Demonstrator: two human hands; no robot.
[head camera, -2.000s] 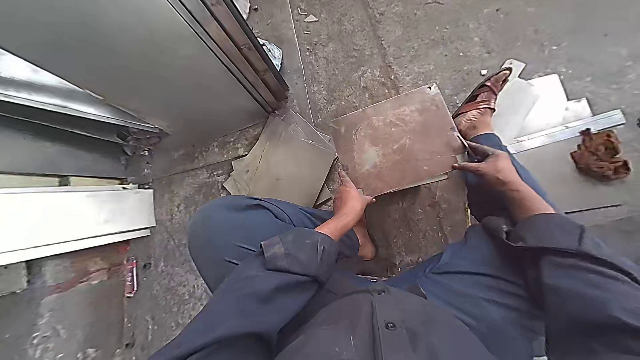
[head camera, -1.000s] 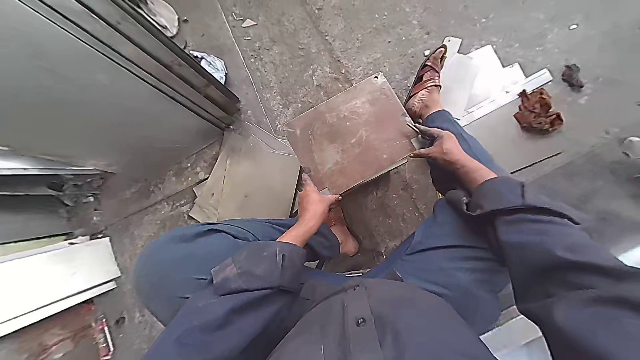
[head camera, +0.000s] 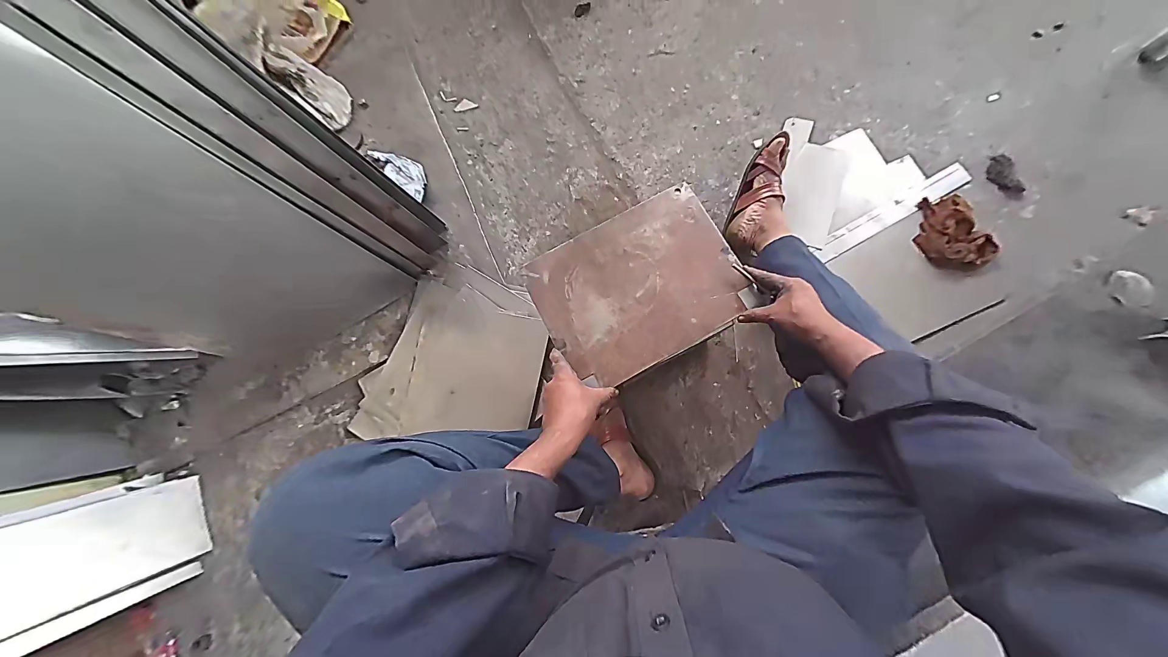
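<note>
Between my knees a flat, brownish rectangular metal sheet (head camera: 639, 283) is held tilted, its surface scuffed, with a small hole near its top corner. My left hand (head camera: 572, 403) grips the sheet's lower left corner, thumb along the edge. On the opposite side my right hand (head camera: 787, 306) pinches the right edge near the lower corner. Small pieces show under both hands at the sheet's edges; whether they are parts of a second sheet I cannot tell. A pile of greyish sheets (head camera: 465, 365) lies on the floor just left of the held one.
Tall metal panels (head camera: 182, 182) stand at the upper left. White panels (head camera: 109, 557) lie at the lower left. Beyond my sandalled right foot are pale sheet offcuts (head camera: 849, 173), a metal strip (head camera: 899, 210) and a crumpled brown rag (head camera: 954, 233). Crumpled plastic (head camera: 399, 173) lies beside the panels.
</note>
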